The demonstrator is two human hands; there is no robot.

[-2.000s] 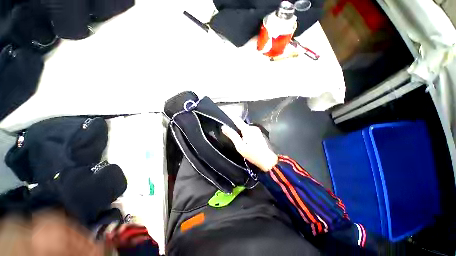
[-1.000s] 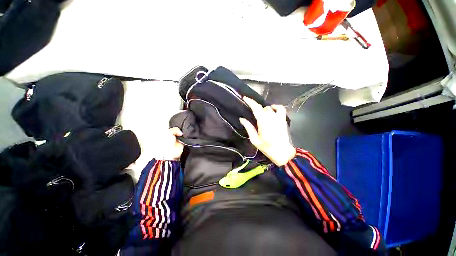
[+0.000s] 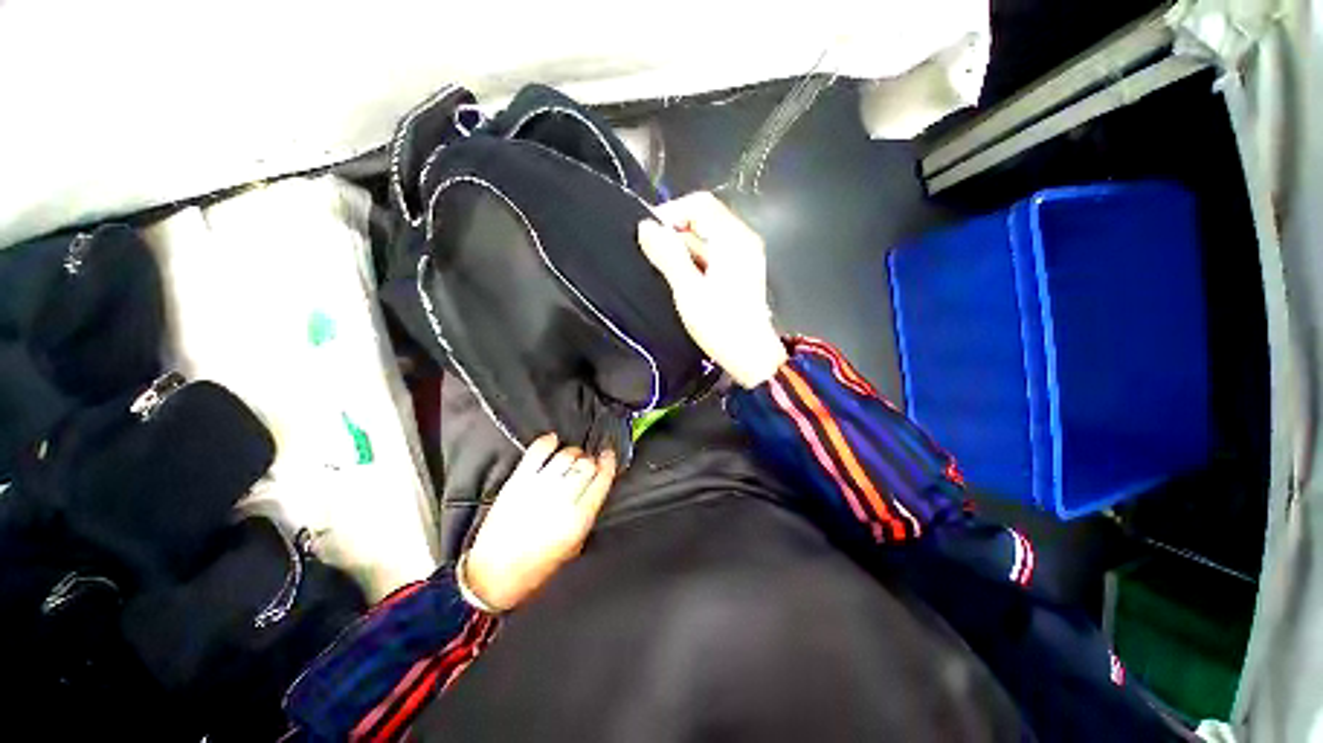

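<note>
A black fabric bag (image 3: 501,261) with pale seam binding lies open on my lap, its dark lining showing. A pale loop sits at its far end. My left hand (image 3: 540,520) grips the near left edge of the bag. My right hand (image 3: 711,283) pinches the binding on the bag's right side. A piece of the lime-green snips (image 3: 656,421) shows between the bag and my lap; the bag hides the rest.
Several black bags (image 3: 167,443) lie at the left. The white-covered table (image 3: 261,87) runs across the far side, with loose threads (image 3: 784,128) hanging at its edge. Blue plastic bins (image 3: 1117,349) stand on the floor at the right.
The bag is now spread wider open, showing more lining. My left hand came in from the left and took hold of its edge. The snips are now mostly covered. The view has shifted.
</note>
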